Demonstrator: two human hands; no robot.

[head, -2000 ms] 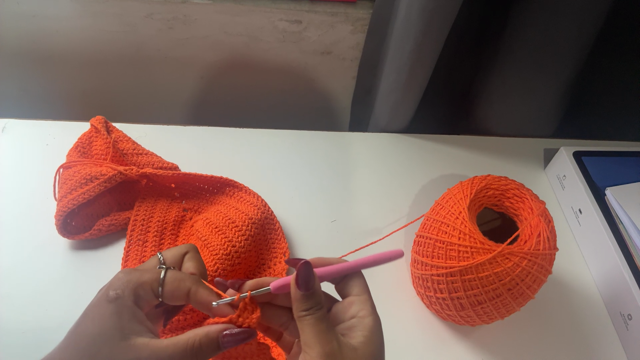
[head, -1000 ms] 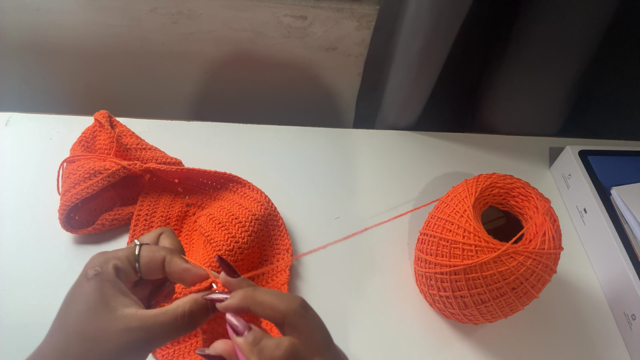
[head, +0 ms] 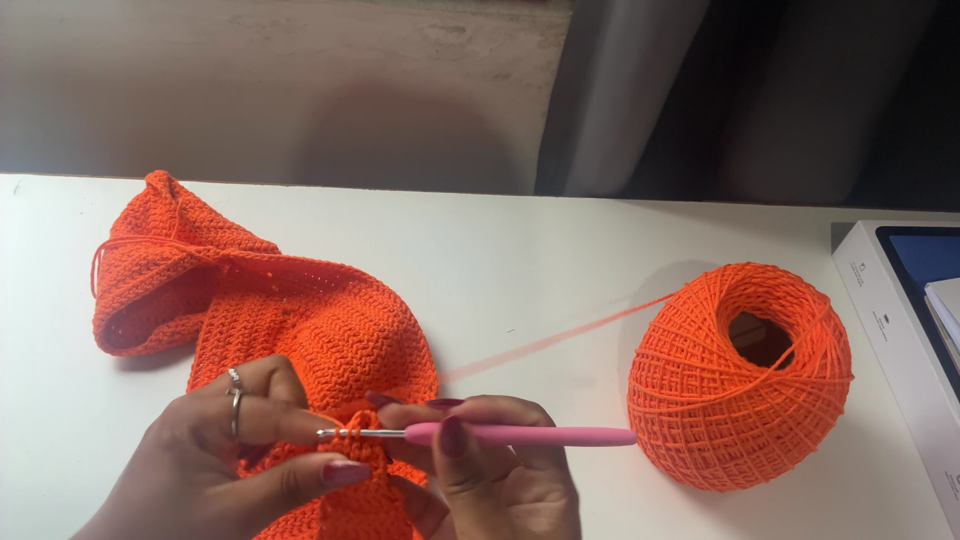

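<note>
My right hand grips the pink handle of a crochet hook, held nearly level. Its metal shaft passes through orange loops at the edge of the crocheted fabric, and the tip points left at my left index finger. My left hand, with rings on it, pinches that fabric edge between thumb and fingers. The rest of the piece curves up and left over the table, ending in a folded part with loose strands. A blurred strand of yarn runs from the fabric to the orange yarn ball at the right.
The white table carries everything. At its right edge lies a white box with a dark-framed picture on top and papers over part of it. Behind the table are a wall and a dark curtain.
A second ago the hook pointed downward, mostly hidden by my right hand; now it lies level, its shaft in the loops. My right hand has moved a little to the right.
</note>
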